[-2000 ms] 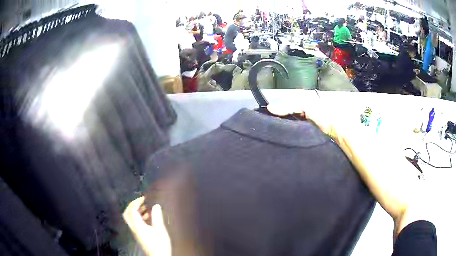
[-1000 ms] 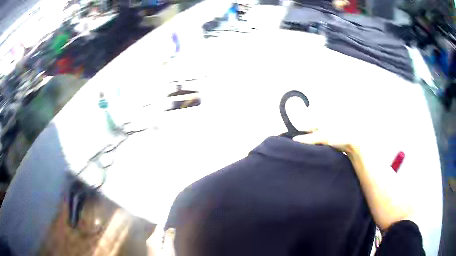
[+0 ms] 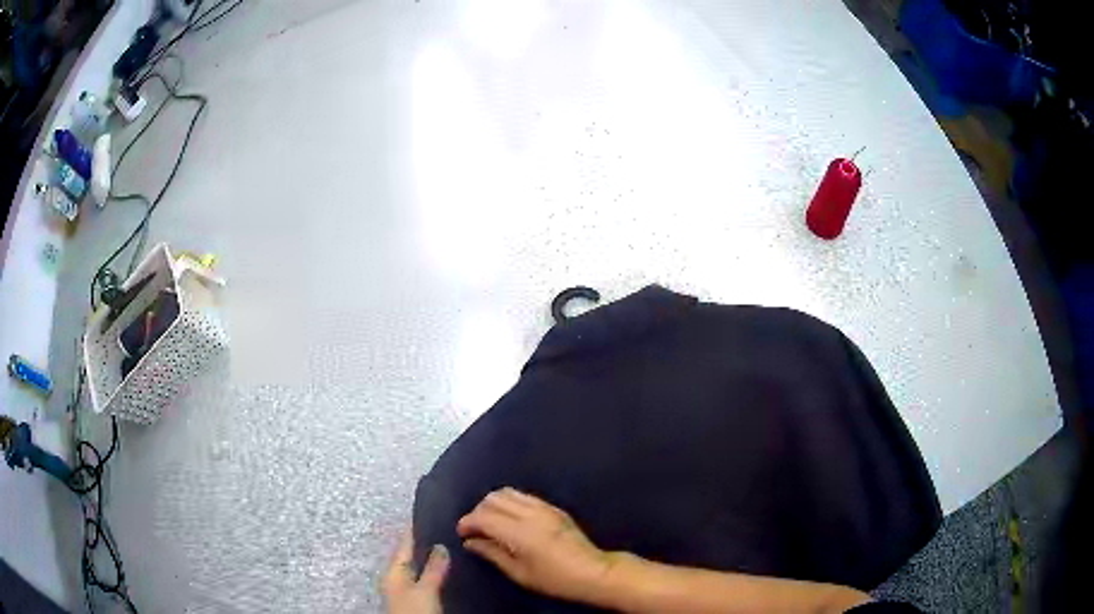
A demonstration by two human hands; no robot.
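Observation:
A dark suit jacket [image 3: 720, 420] lies on the white table with its collar [image 3: 588, 342] toward the table's middle. A black hanger hook [image 3: 576, 300] sticks out at the collar. My left hand [image 3: 416, 585], cut off by the bottom edge, has the jacket's left edge at its thumb and fingers. My right hand [image 3: 528, 542] lies on the cloth beside it with bent fingers, and my forearm crosses the jacket's lower part. Whether the right fingertips pinch cloth cannot be told. The jacket's front is hidden.
The white table [image 3: 324, 240] has a red thread cone [image 3: 834, 198] standing at the right. A white perforated basket [image 3: 168, 360] with dark items stands at the left. Black cables [image 3: 150, 216], small bottles [image 3: 72, 154] and a blue item [image 3: 30, 375] lie along the left edge.
The view has turned to the table. The jacket, held up by the hanger and collar before, now lies on the table. My right hand has left the hanger and moved down toward my left hand.

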